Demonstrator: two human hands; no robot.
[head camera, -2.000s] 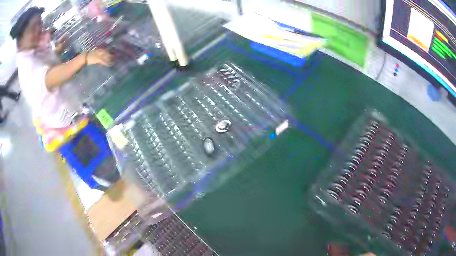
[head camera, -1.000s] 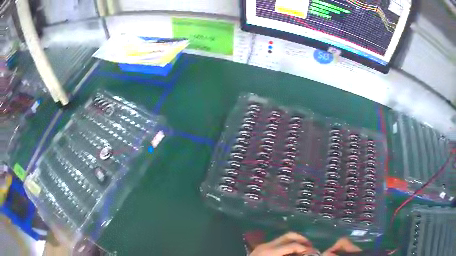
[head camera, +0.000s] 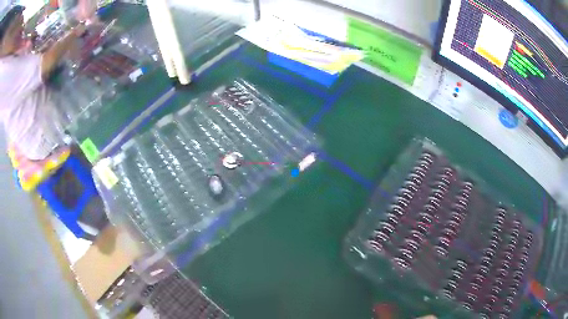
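Observation:
The main clear blister tray (head camera: 367, 230), with rows of small dark wired parts on edge, lies at right. The left clear tray (head camera: 163, 244) has a few parts in its far corner; a silvery round part (head camera: 232, 160) with a thin red lead and a dark oval part (head camera: 215, 184) lie on it. A sliver of skin, probably my left hand (head camera: 428, 317), shows at the bottom edge; what it holds is hidden. My right hand is out of the picture. A blurred reddish-brown piece (head camera: 385, 311) is cut off beside it.
Papers (head camera: 311, 50) lie on a blue bin (head camera: 303, 68) at the back. A monitor (head camera: 507, 56) stands at upper right. Pale posts (head camera: 167, 43) rise behind the left tray. A person (head camera: 31, 99) is at far left by a blue crate (head camera: 68, 196). A cardboard piece (head camera: 106, 265) is lower left.
Compared with one second ago, the view has swung left, so the trays appear further right and both hands have mostly left the bottom of the picture. The person at left is back in view.

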